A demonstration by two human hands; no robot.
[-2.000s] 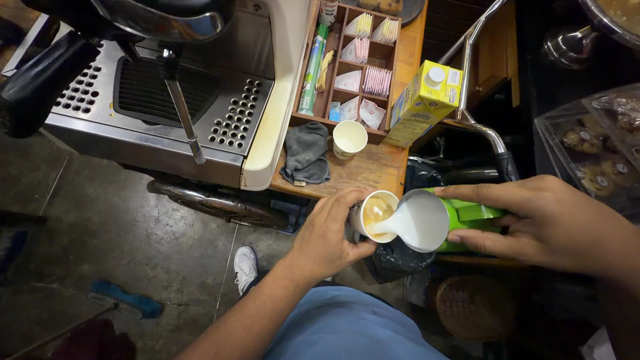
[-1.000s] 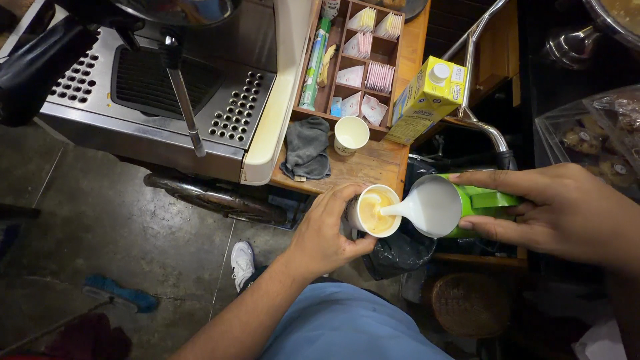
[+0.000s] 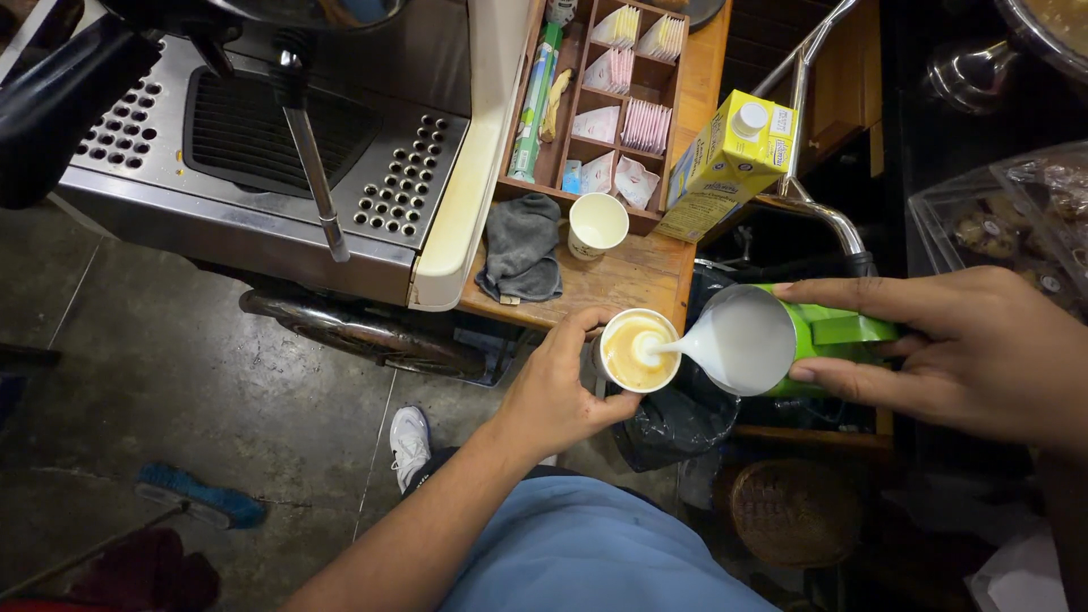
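Observation:
My left hand [image 3: 561,391] is wrapped around a paper cup of coffee [image 3: 639,350], held just past the front edge of the wooden counter. In my right hand [image 3: 926,348] is a green milk pitcher [image 3: 786,342], gripped by its handle side and tipped left. White milk runs from its spout into the cup, where a pale round patch sits in the brown coffee. An empty paper cup [image 3: 598,224] stands on the counter beside a grey cloth [image 3: 523,246]. Behind them is a yellow carton [image 3: 722,170] with a white cap.
An espresso machine [image 3: 280,170] with a steam wand [image 3: 314,178] fills the upper left. A wooden compartment box [image 3: 578,102] holds sachets. Metal tubing [image 3: 820,208] and clear containers of baked goods [image 3: 986,225] are at right. A black plastic bag [image 3: 680,425] hangs below the cup; a blue brush [image 3: 200,495] lies on the floor.
The milk in the cup now shows a white rounded patch, where two seconds ago the surface was mostly brown. Both hands keep their holds, and the pouring continues through all the frames.

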